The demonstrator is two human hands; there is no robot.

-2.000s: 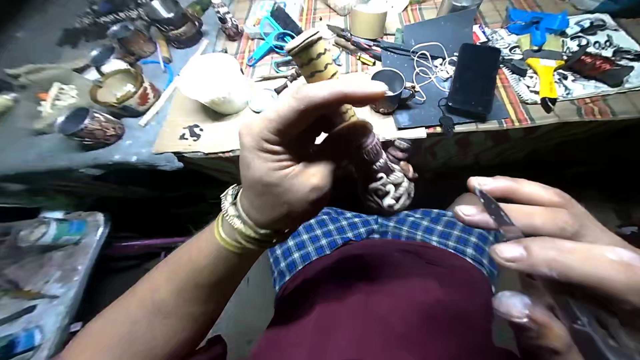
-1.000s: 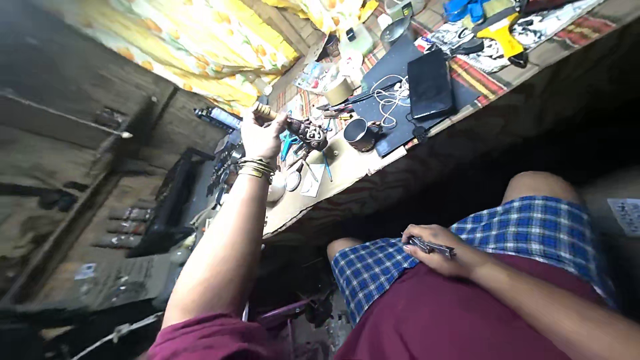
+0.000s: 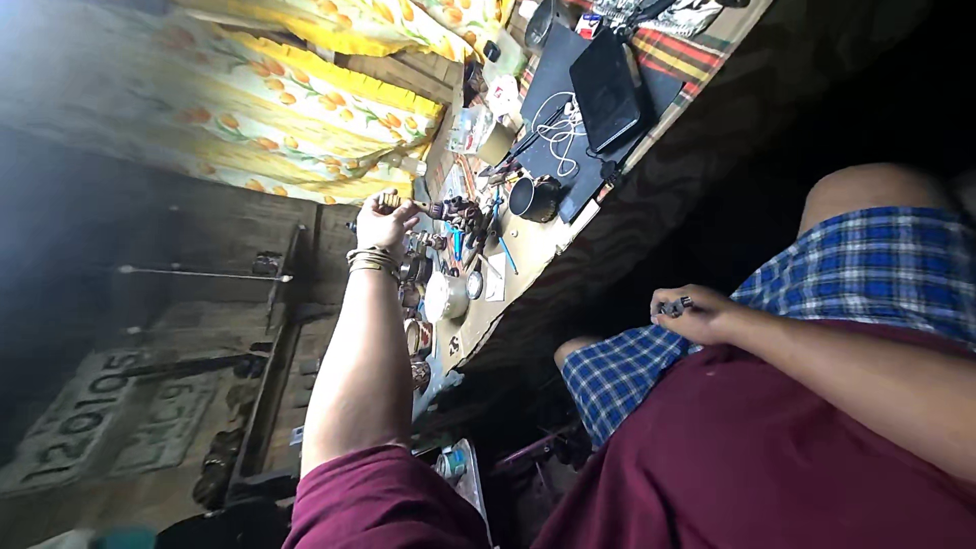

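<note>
My left hand (image 3: 385, 225), with bands around its wrist, is stretched far out over the worktable. It grips the pale ringed end of a carved piece (image 3: 446, 209), whose darker, knobby end points right. Blue-handled scissors (image 3: 457, 242) and thin tools lie just below that piece. Over my lap, my right hand (image 3: 690, 314) is closed around small dark metal tools (image 3: 675, 306); their exact kind cannot be told.
A dark cup (image 3: 534, 200), a black phone (image 3: 608, 91) and a white cable (image 3: 560, 137) lie on the table. A white tub (image 3: 446, 296) stands below the scissors. A floral curtain (image 3: 305, 114) hangs behind, and a wooden shelf (image 3: 276, 366) runs along the wall.
My left hand has moved away from my body with the carved piece. My right hand has come down over my lap, still holding metal tools. The view has swung and tilted strongly.
</note>
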